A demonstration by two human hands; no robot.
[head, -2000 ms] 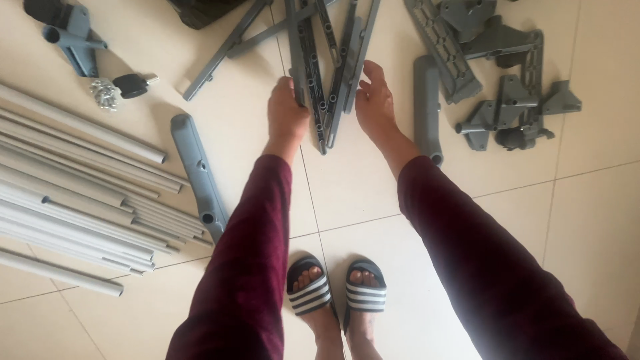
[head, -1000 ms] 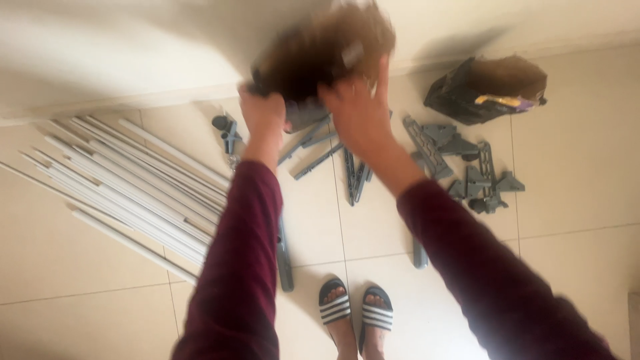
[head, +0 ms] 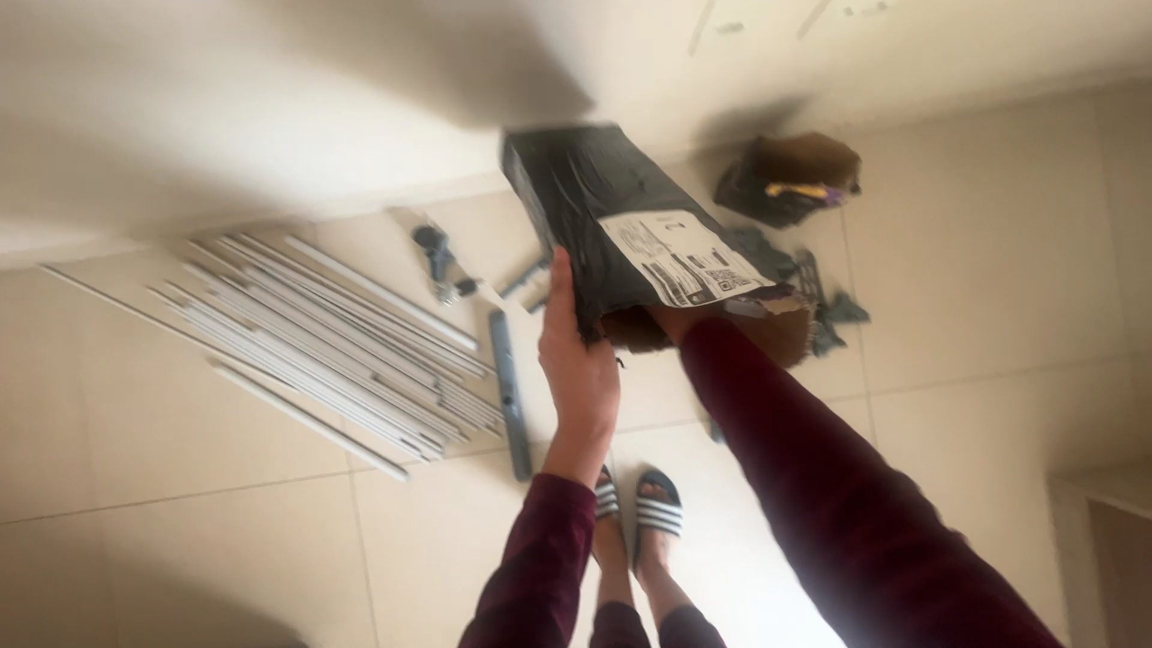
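A long cardboard package wrapped in black plastic (head: 576, 180) is held up in front of me, its torn open end toward me and a printed label on its upper face. My left hand (head: 580, 378) grips the package's left edge near the opening. My right hand is inside the package, with only the wrist (head: 675, 322) showing at the opening; its fingers are hidden. Beneath and behind the package, grey plastic parts (head: 841, 315) lie on the floor, partly covered by it.
White tubes (head: 315, 351) lie spread on the tiled floor at left, beside a long grey plastic bar (head: 510, 396). Grey connectors (head: 436, 252) lie near the wall. A second torn package (head: 792, 180) stands against the wall. My feet in striped slides (head: 660, 504) are below.
My hands have left the grey parts on the floor and taken hold of the package. Since the second frame, my right hand has gone inside it. The view has shifted toward the wall.
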